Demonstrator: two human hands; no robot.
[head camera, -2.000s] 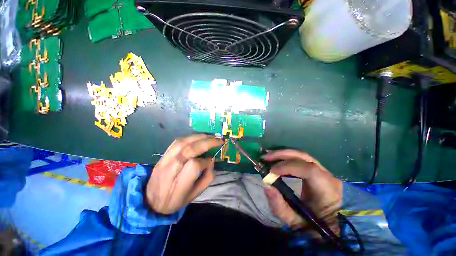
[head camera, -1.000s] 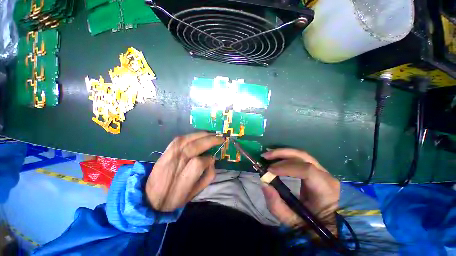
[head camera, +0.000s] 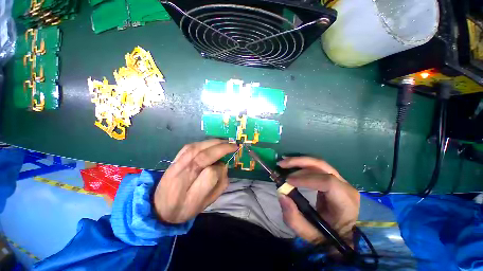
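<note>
A green PCB panel (head camera: 267, 130) lies on the mat with orange flexible circuits along its middle; its upper part is washed out by glare. My right hand (head camera: 321, 198) holds the soldering iron (head camera: 310, 213) like a pen, its metal tip at the lower middle of the panel. My left hand (head camera: 191, 182) pinches thin solder wire (head camera: 232, 157), its fingertips at the panel beside the iron tip. The fingers hide the panel's lower left part. Whether the tip touches the joint cannot be told.
A loose FPC pile (head camera: 127, 93) lies left. Finished panels (head camera: 46, 69) are far left, bare panels (head camera: 108, 17) behind the pile. The fume fan (head camera: 242, 39) stands behind the work. A white tub (head camera: 378, 29), the soldering station (head camera: 434, 78) and black cables (head camera: 398, 137) are right.
The view has shifted slightly. An orange light now glows on the soldering station. Both hands keep nearly the same place at the panel, with the iron and wire still held.
</note>
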